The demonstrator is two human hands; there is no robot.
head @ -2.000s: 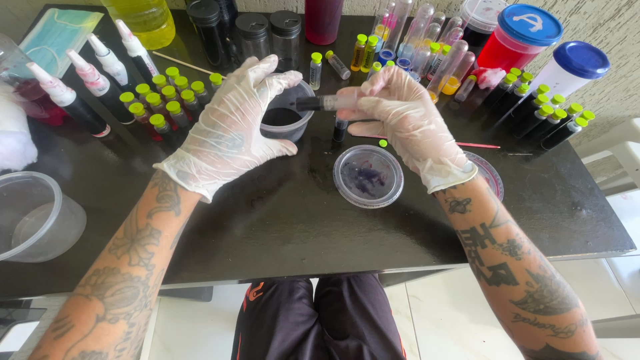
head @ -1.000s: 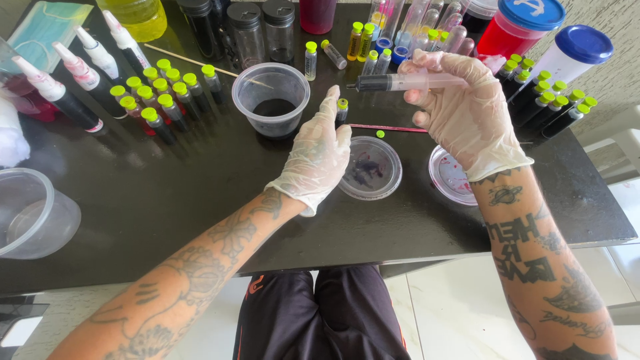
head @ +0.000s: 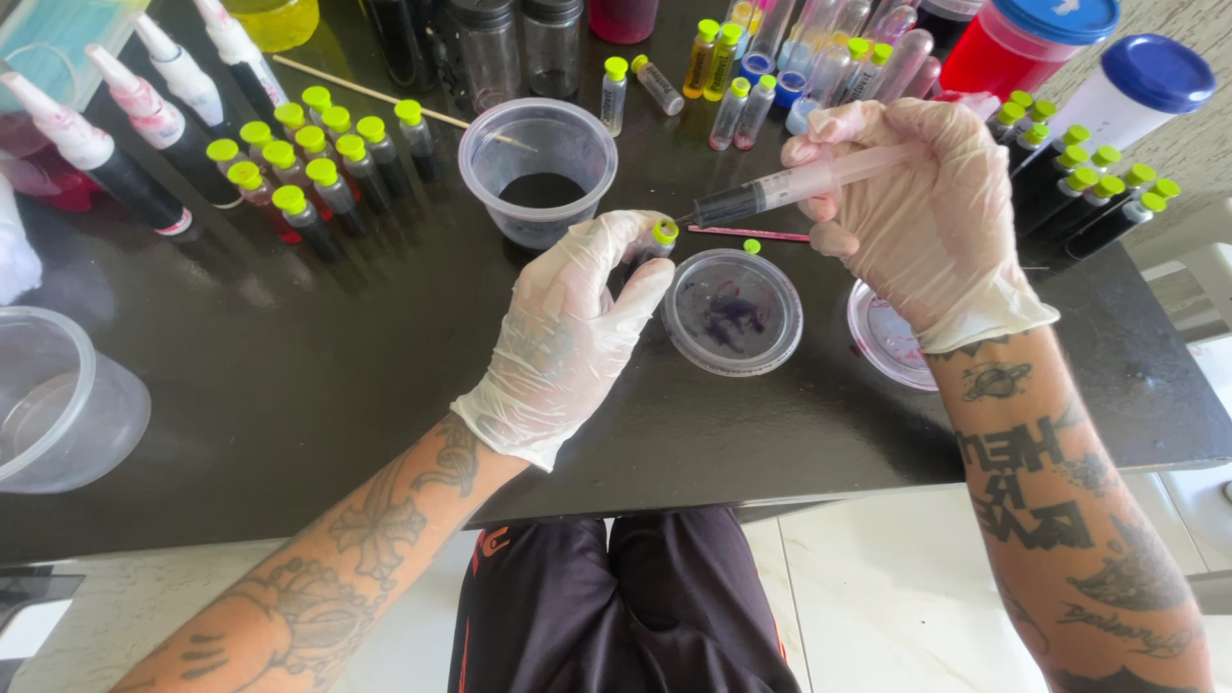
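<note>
In a translucent glove, my left hand [head: 577, 332] grips a small vial [head: 660, 241] with a lime-green rim between thumb and fingers. My right hand [head: 919, 212], also gloved, holds a plastic syringe [head: 780, 191] with dark liquid in its barrel, tilted down to the left. Its tip is close to the vial's top; whether they touch, I cannot tell. Just behind my left hand stands a clear plastic cup [head: 539, 159] holding dark liquid. A round clear lid [head: 733, 313] with dark stains lies right of the vial, and a small green cap [head: 752, 246] is beyond it.
Capped vials [head: 313, 159] stand in a group at the left, near nozzle bottles [head: 144, 120]. More dark vials [head: 1097, 188] are at the right, by a blue-lidded container [head: 1155, 77]. A clear tub [head: 72, 404] sits at the left edge. A wooden stick [head: 366, 91] lies behind the cup.
My left hand was at the cup, then moved right and now grips the vial. The syringe was over the cup two seconds ago; now its tip is by the vial.
</note>
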